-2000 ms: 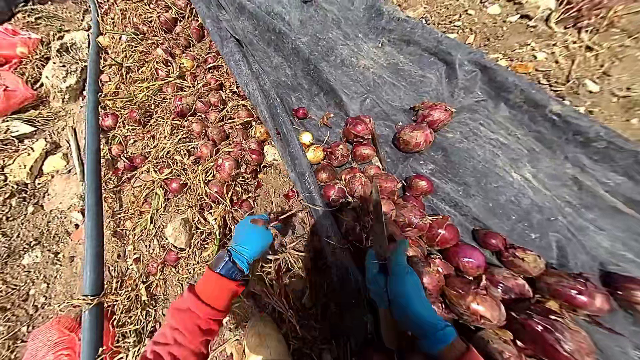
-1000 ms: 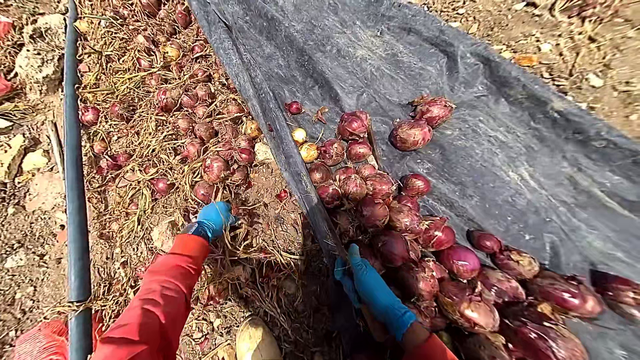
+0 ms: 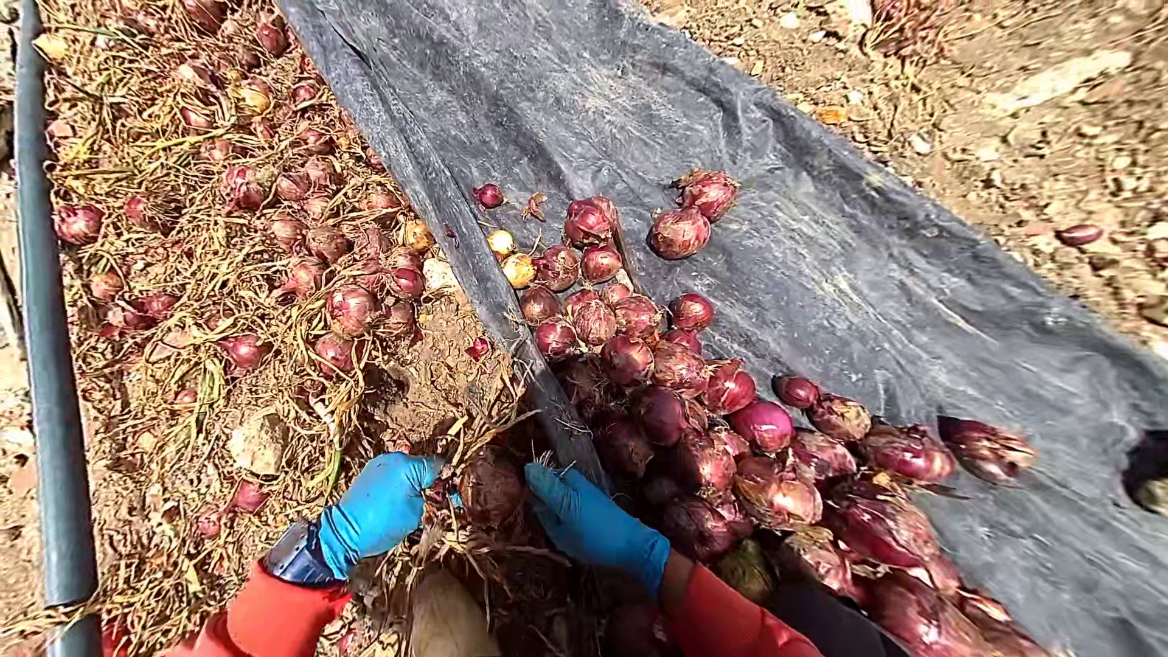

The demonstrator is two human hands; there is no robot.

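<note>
My left hand [image 3: 379, 504], in a blue glove with a watch at the wrist, closes around the dry leaves of a large red onion [image 3: 493, 486] at the lower middle. On the onion's other side is my right hand [image 3: 598, 531], also blue-gloved, its fingertips at or against the onion. Its palm is hidden, so I cannot tell if it holds a tool. A pile of red onions [image 3: 680, 365] lies to the right on dark plastic sheeting [image 3: 821, 255]. Two small yellowish onions [image 3: 518, 270] sit at the pile's upper left edge.
Red onions with dry leaves [image 3: 351, 310] cover the soil on the left. A dark hose or pipe [image 3: 53, 365] runs along the left edge. A pale stone [image 3: 259, 442] lies above my left hand. Below the hands a shoe tip [image 3: 447, 620] shows. Stony soil [image 3: 1049, 119] borders the sheet.
My left hand has moved right, toward my right hand, and now has a large onion by its leaves. A blade seen by my right hand two seconds ago is not visible now.
</note>
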